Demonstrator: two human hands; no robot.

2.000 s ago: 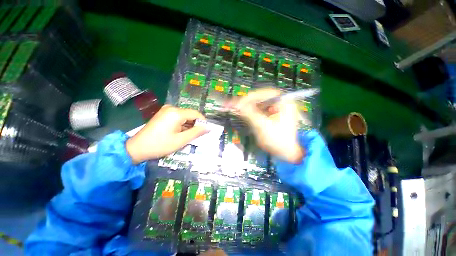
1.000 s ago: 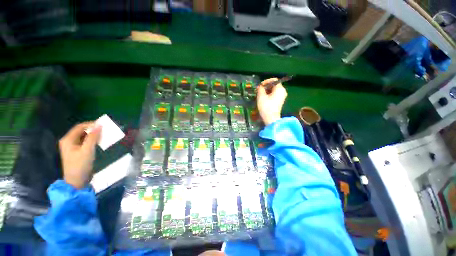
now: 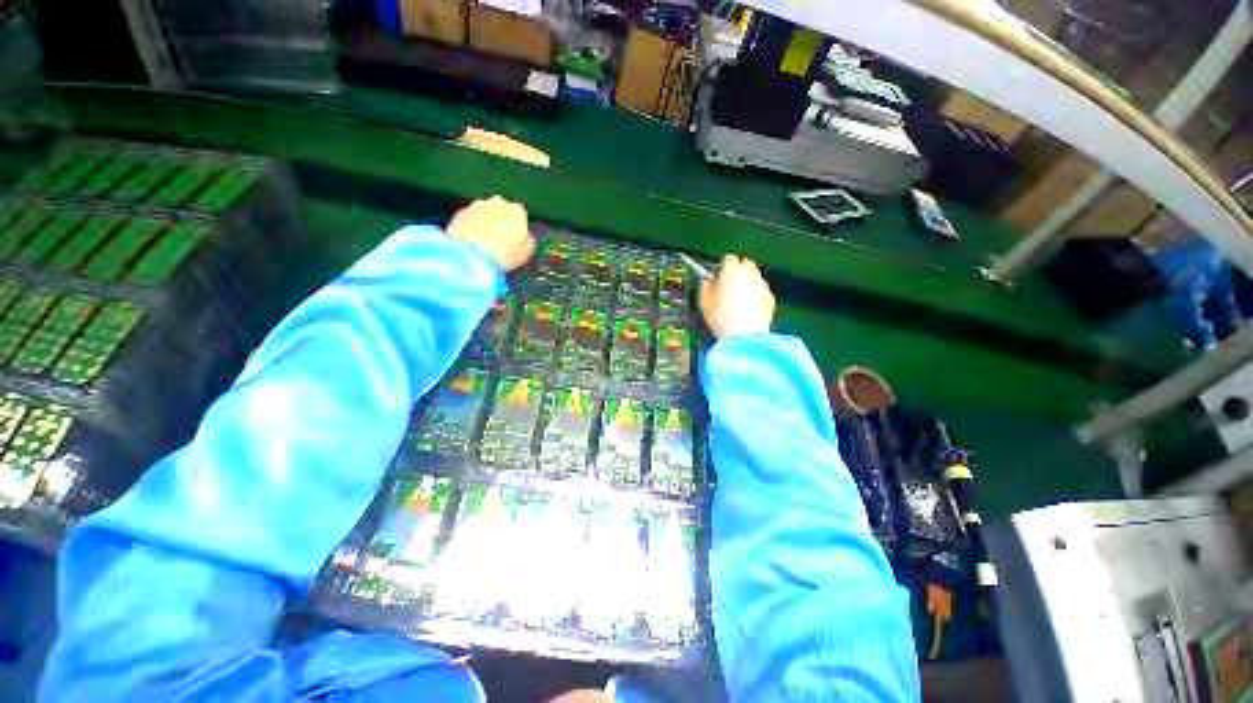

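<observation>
A clear blister tray point(image 3: 511, 639) lies in front of me with rows of green circuit boards point(image 3: 518, 412), each with an orange patch; glare whitens the near rows. My left hand point(image 3: 495, 231) grips the tray's far left corner, its fingertips partly hidden. My right hand point(image 3: 738, 295) is at the far right corner with the tweezers point(image 3: 697, 265) held in it, tip pointing up and left. Whether its fingers also grip the tray edge is unclear. No white label piece shows in my left hand. My left sleeve covers the tray's left edge.
Stacked blister trays with green boards point(image 3: 103, 330) stand at the left. At the right are a brown ring point(image 3: 864, 390), a black cabled tool point(image 3: 958, 474) and a white machine point(image 3: 1099, 577). A grey-white machine point(image 3: 811, 131) and a small framed panel point(image 3: 829, 206) are at the back.
My left hand has left the white label piece out of view and moved from left of the tray to its far left corner. My right hand remains near the far right corner with the tweezers.
</observation>
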